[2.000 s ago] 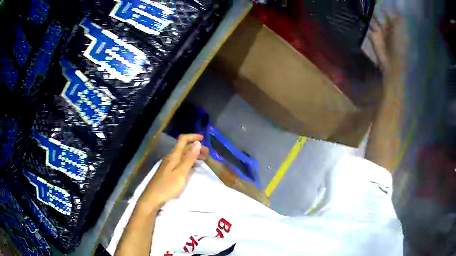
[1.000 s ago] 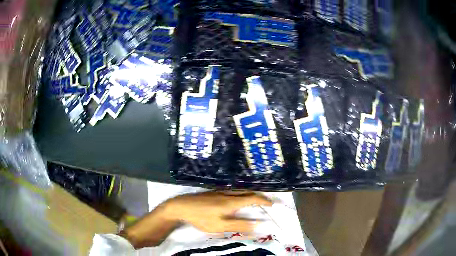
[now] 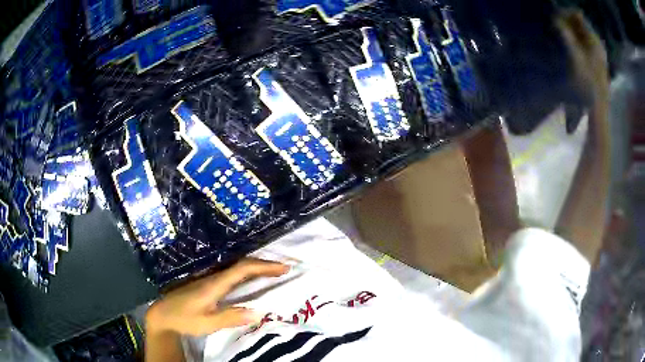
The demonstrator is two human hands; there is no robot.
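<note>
A black plastic tray crosses the upper view, with blue circuit boards lying one per pocket along its near row, narrow ends pointing away. My left hand is empty, fingers apart, in front of my white shirt just below the tray's near edge. My right arm reaches up along the right side; my right hand is blurred and dim near the top right, beside a dark shape. Whether it holds anything cannot be told.
Many loose blue boards lie piled left of the tray on the dark green bench mat. A brown cardboard box stands below the tray's near edge at right. Dark material with yellow strips shows below the bench at lower left.
The view has swung from the floor side to the tray, then tilted and shifted right. My left hand stays empty near my shirt. My right arm, out of clear view one second ago, shows again, stretched out.
</note>
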